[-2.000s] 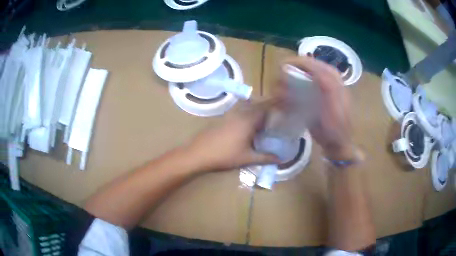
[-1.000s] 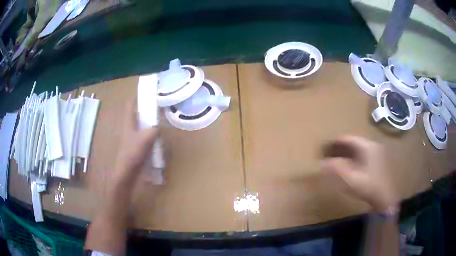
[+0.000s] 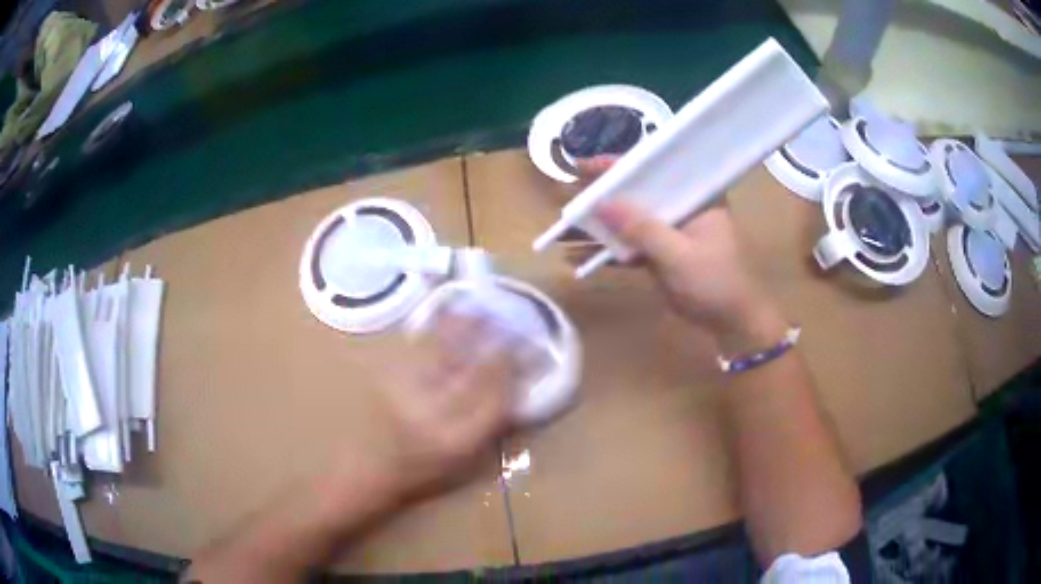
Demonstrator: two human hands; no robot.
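Note:
My right hand [image 3: 685, 257] grips a long white arm [image 3: 719, 137], held slanting up to the right, its two prongs pointing down-left. My left hand [image 3: 451, 382], blurred, is on a white slotted disc [image 3: 553, 342] with a pale centre; its fingers cover part of the disc and the grip is partly hidden. The disc's side tab points up-left, by the tab of another pale-centred disc [image 3: 365, 265] lying on the cardboard. A dark-centred disc [image 3: 599, 131] lies behind the right hand, partly covered by the arm.
A stock of white arms [image 3: 91, 365] lies at the left. Overlapping discs [image 3: 902, 154] lie at the right, one with a dark centre [image 3: 877, 219]. The green belt [image 3: 343, 103] runs behind the cardboard-covered bench [image 3: 263, 422]. Loose pieces [image 3: 930, 530] show in a crate at lower right.
My left hand has let go of a white arm and moved right onto a disc from the overlapping pair, now pulled nearer. The right hand, empty before, now holds an arm higher up.

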